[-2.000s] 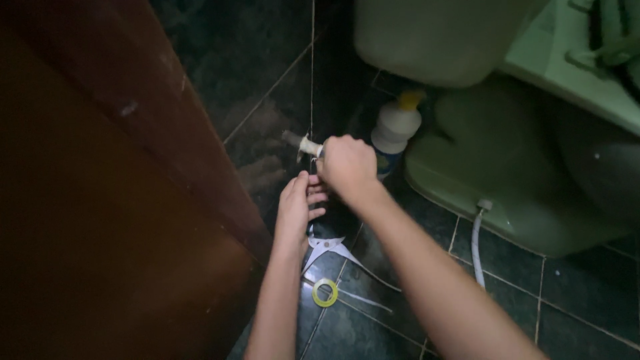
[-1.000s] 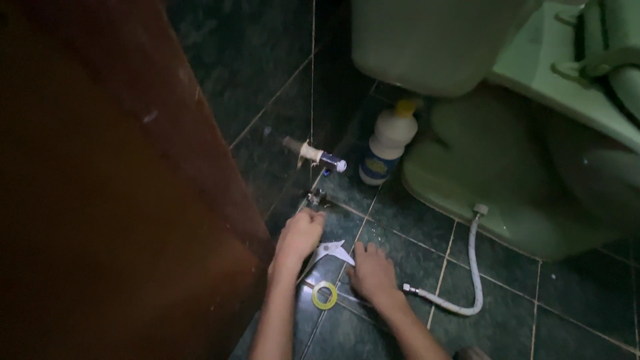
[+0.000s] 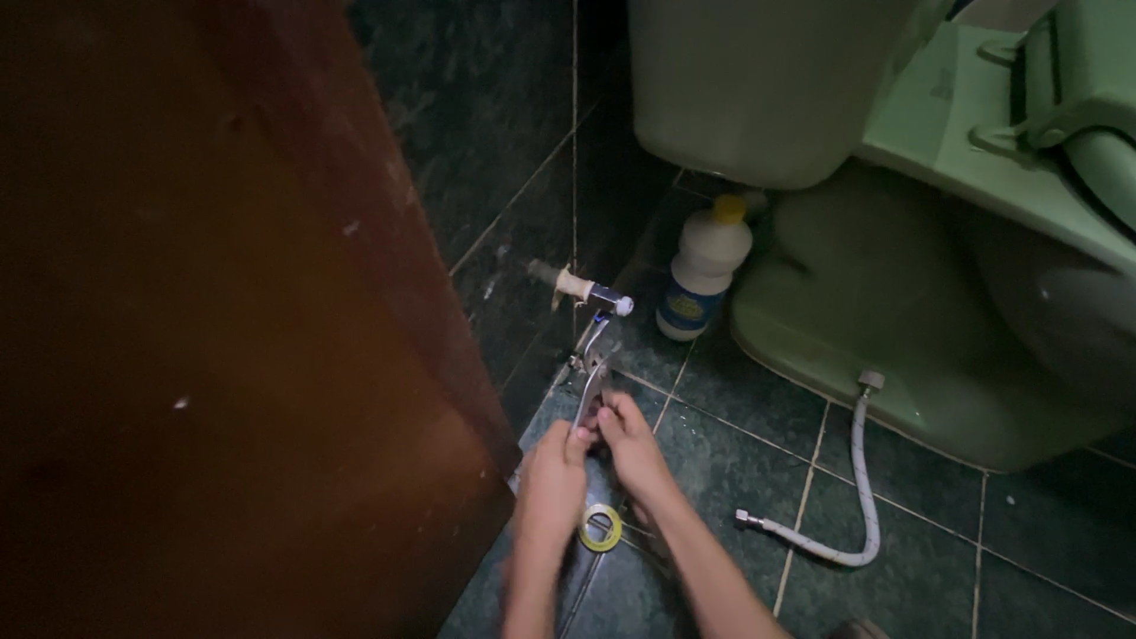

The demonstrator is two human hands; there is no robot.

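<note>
My left hand (image 3: 555,475) and my right hand (image 3: 632,439) are close together over the tiled floor, both gripping the handles of metal pliers (image 3: 593,390). The jaws point up toward the wall, just below a valve fitting (image 3: 612,300) with a white threaded end. That fitting sticks out from a cream pipe stub (image 3: 575,285) in the dark tiled wall. A yellow roll of tape (image 3: 601,529) lies on the floor below my hands, near my wrists. A braided flexible hose (image 3: 865,497) rests on the tiles at the right, one metal nut (image 3: 742,516) loose.
A brown wooden door (image 3: 266,355) fills the left side. Behind the fitting stands a white bottle with a yellow cap (image 3: 706,266). The green toilet base (image 3: 870,311) and its tank (image 3: 754,89) take up the upper right.
The pliers, on the floor one second ago, are now lifted in my hands. My right hand has moved left and up, away from near the hose end.
</note>
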